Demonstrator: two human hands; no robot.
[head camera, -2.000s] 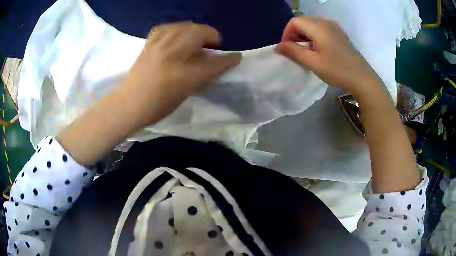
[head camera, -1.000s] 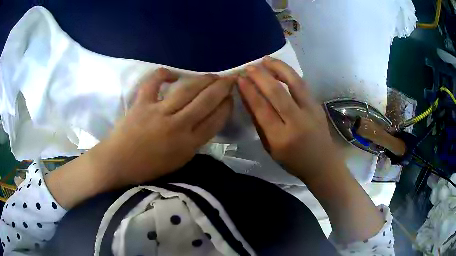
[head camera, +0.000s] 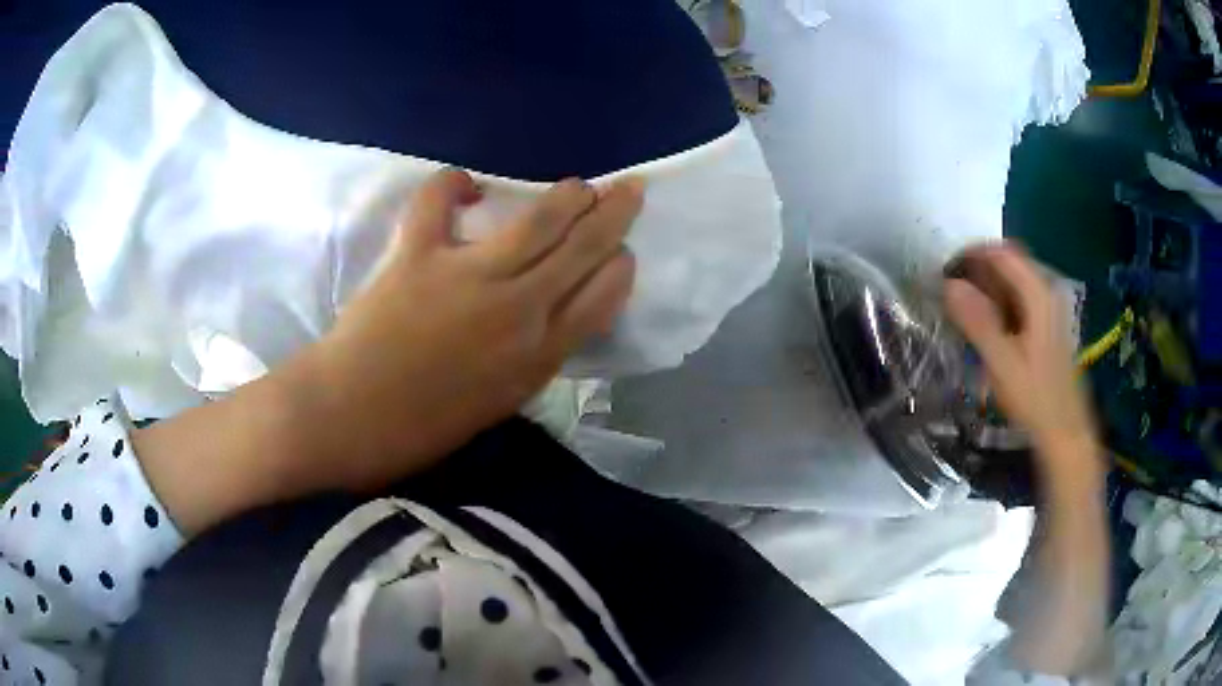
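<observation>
A white garment (head camera: 697, 255) lies draped over the near edge of the navy padded board (head camera: 456, 81), its top edge forming a curve. My left hand (head camera: 469, 322) lies on the garment near the middle, fingertips at that edge, holding it against the board. My right hand (head camera: 1025, 335) is at the right, blurred, fingers curled around the handle area of the steam iron (head camera: 878, 362). The iron is tilted and blurred, its dark shiny body showing to the left of my hand. The handle is mostly hidden by my fingers.
A white table cloth (head camera: 885, 134) lies under the board and to its right. Yellow hose (head camera: 1107, 340) and dark cables run behind the iron. White cloth heaps (head camera: 1173, 563) are at the lower right. A yellow frame (head camera: 1142, 54) stands over the green floor at the upper right.
My right hand has left the garment edge, moved right and taken hold of the iron, which is now turned and shifted from its rest. My left hand stays on the garment.
</observation>
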